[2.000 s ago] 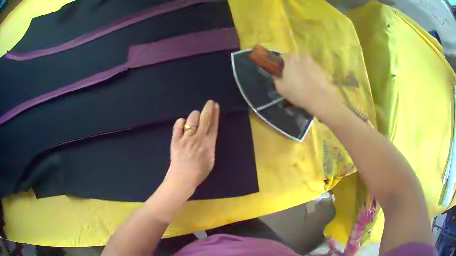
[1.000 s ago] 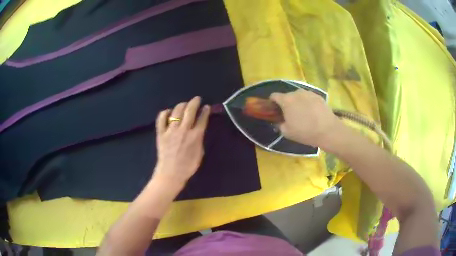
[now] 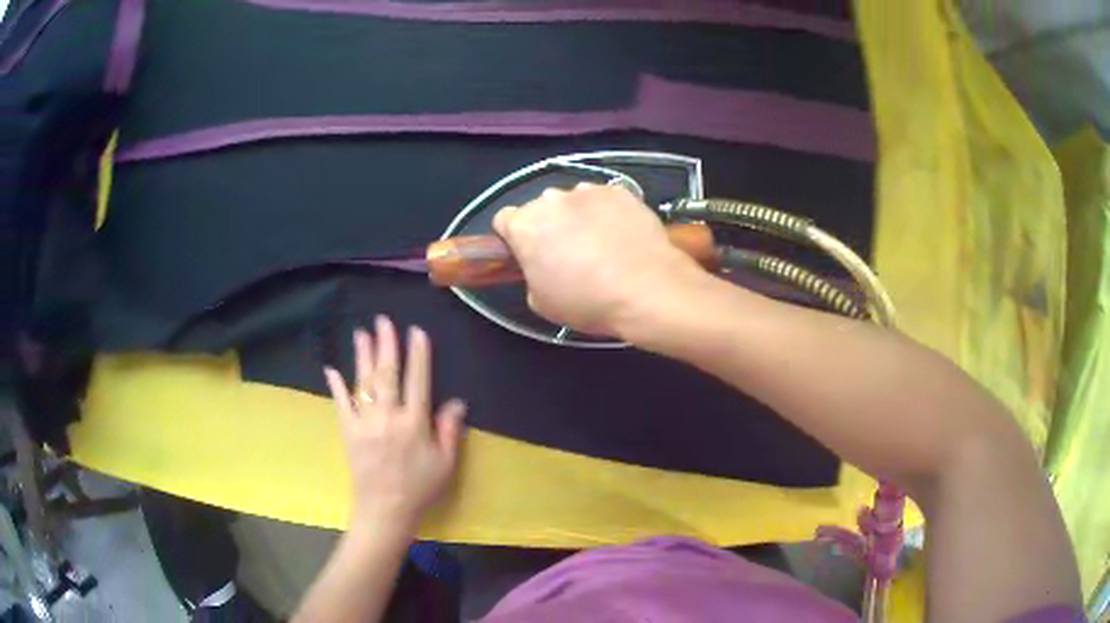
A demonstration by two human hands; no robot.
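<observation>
My right hand (image 3: 596, 256) is closed around the wooden handle of the steam iron (image 3: 487, 201). The iron lies on the lowest seam of the large dark garment piece (image 3: 584, 402), its tip pointing left. A short purple seam strip (image 3: 396, 262) shows open just left of the tip; farther left the seam is a thin dark ridge. My left hand (image 3: 396, 432) lies with fingers spread at the garment's near edge, below the iron's tip, partly over the yellow cover, holding nothing. The middle seam (image 3: 365, 125) shows as a purple strip that widens at the vent extension (image 3: 755, 116).
The yellow table cover (image 3: 584, 493) shows along the near edge and at the right. Two ribbed hoses (image 3: 761, 217) leave the iron's back and curve right. A pink-purple cloth tie (image 3: 883, 529) hangs near my right elbow. Crumpled dark cloth (image 3: 49, 243) lies at the left.
The iron has moved from the yellow cover at the hem end left onto the lowest seam. My left hand has moved off the seam to the near edge. The view has shifted left along the garment.
</observation>
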